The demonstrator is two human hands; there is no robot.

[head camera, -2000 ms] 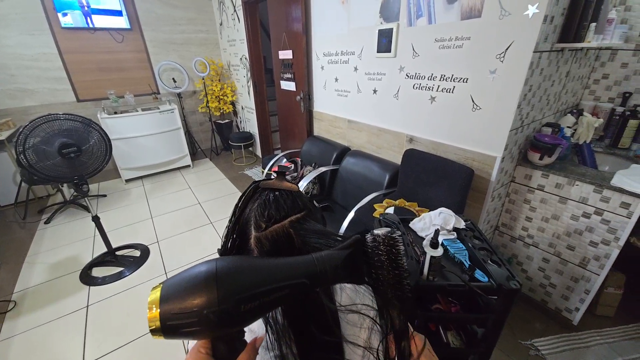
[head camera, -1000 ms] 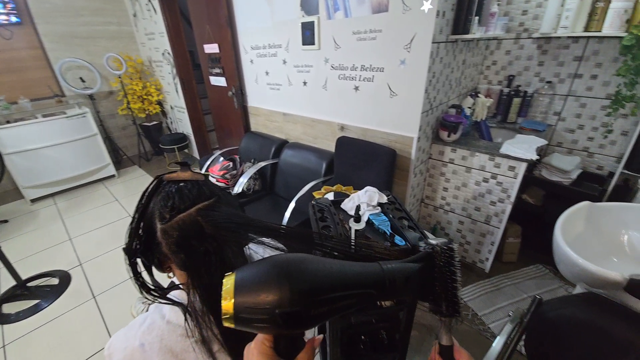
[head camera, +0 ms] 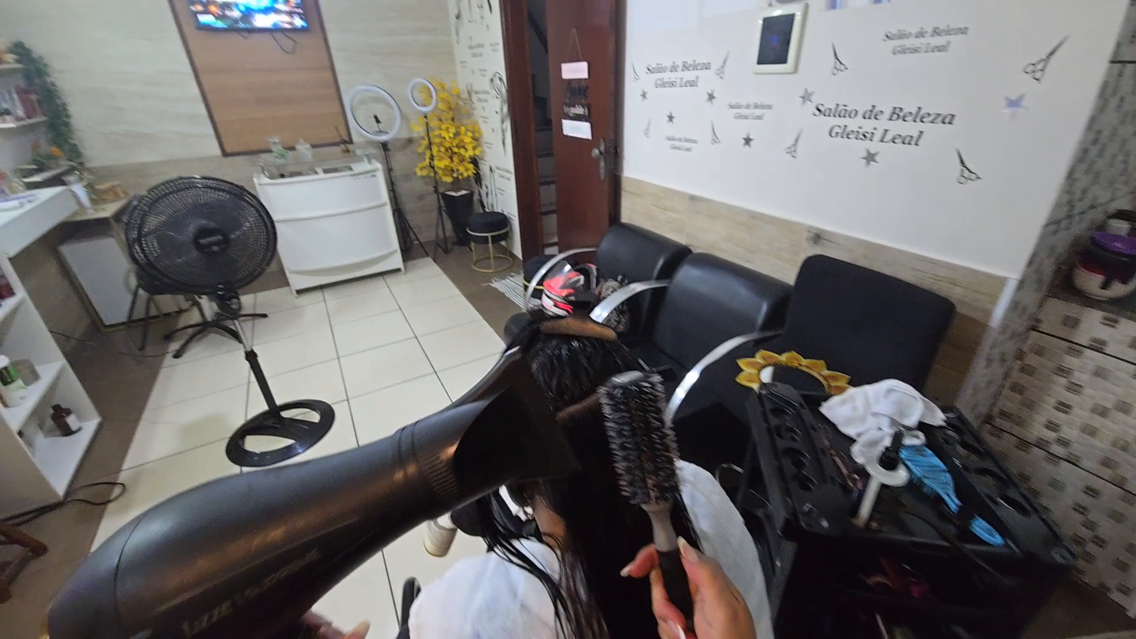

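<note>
My right hand (head camera: 697, 590) grips the dark handle of a round bristle hairbrush (head camera: 637, 439), its barrel upright over a seated person's long dark wet hair (head camera: 603, 515). A large black hair dryer (head camera: 293, 524) fills the lower left, its flat nozzle close to the hair, left of the brush. My left hand (head camera: 333, 627) shows only in part at the bottom edge, beneath the dryer; its grip on the handle is mostly hidden. A brown hair clip (head camera: 579, 328) sits at the top of the head. White cloth (head camera: 484, 599) covers the person's shoulders.
On the right, a black salon trolley (head camera: 1021, 524) holds a white towel (head camera: 879, 413), a blue hairbrush (head camera: 941, 484) and a bottle. Black armchairs (head camera: 723, 306) line the wall beyond the person. A black pedestal fan (head camera: 209, 235) stands left, with a white counter (head camera: 333, 222) farther back.
The brush has moved from the right, where hair was stretched out toward it, back to near the head. The dryer now points up and right beside the hair. The view has swung left.
</note>
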